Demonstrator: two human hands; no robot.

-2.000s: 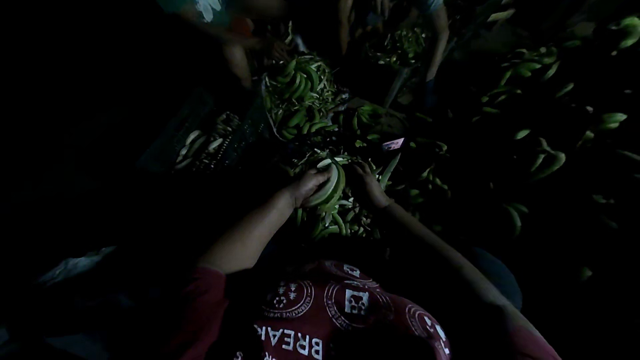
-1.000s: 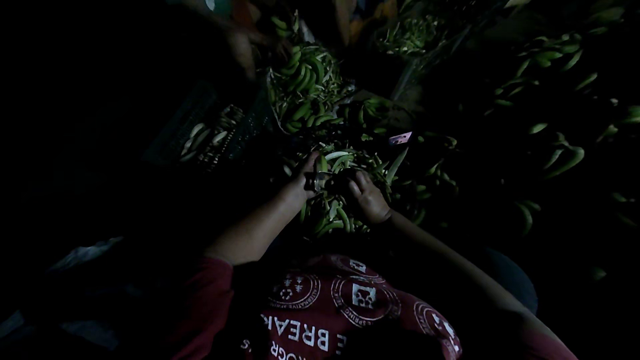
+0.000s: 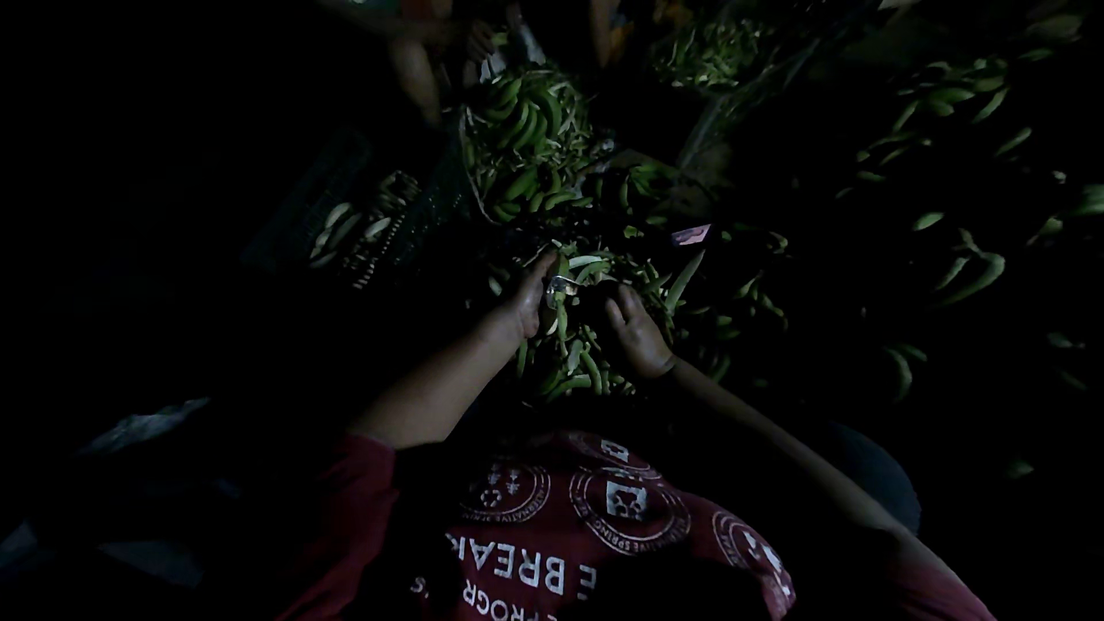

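My left hand is closed around a green banana or plantain above a heap of green peels. Across the fruit lies a small shiny metal piece, perhaps a peeler blade. Just to the right is my right hand, its fingers bent toward the metal piece. Darkness hides whether it grips a handle. Long green peels lie below and between both hands, and a pale strip rests just beyond them.
A container of green bananas stands ahead, with a person's hands and arms behind it. Left of it, a dark crate holds pale pieces. Many green bananas lie scattered at right. A small pink item is beyond my right hand.
Two seconds ago my left hand held up a broad, pale-sided green fruit; now a narrower green side shows, with shiny metal across it. The other person's arms have shifted.
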